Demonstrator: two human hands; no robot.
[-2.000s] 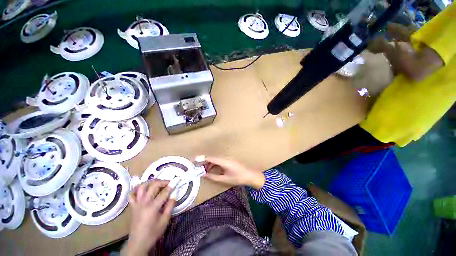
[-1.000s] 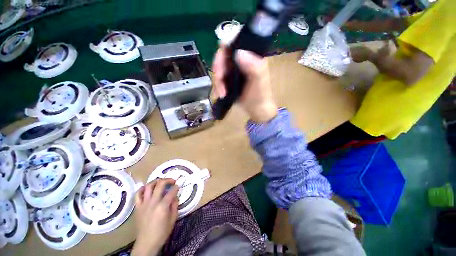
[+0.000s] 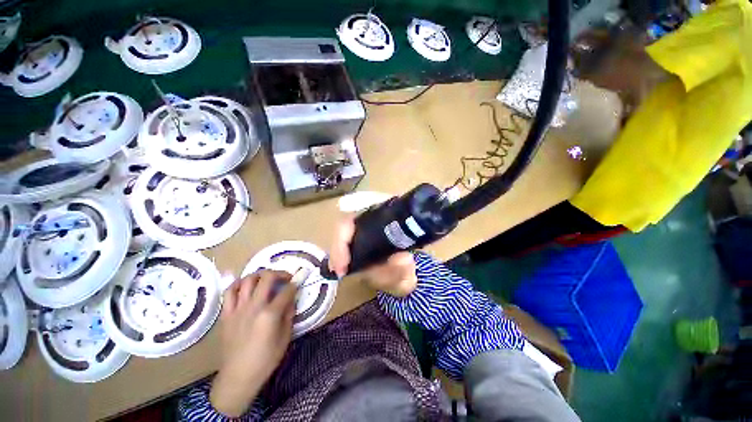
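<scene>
A white lamp base lies on the cardboard-covered bench in front of me. My left hand rests on its left part, fingertips near its centre; whether they pinch a small part is hidden. My right hand is wrapped around the black electric screwdriver. The screwdriver lies nearly flat, its tip pointing down-left at the right part of the lamp base. Whether the bit touches it is too small to tell.
The grey screw feeder stands behind the lamp base. Several lamp bases are piled at left; more lie on the green conveyor. The black screwdriver cable arches at right. A person in yellow and a blue crate are at right.
My right hand left the lamp base's rim, took hold of the screwdriver and brought it down from the feeder to the base. My left hand stayed on the base.
</scene>
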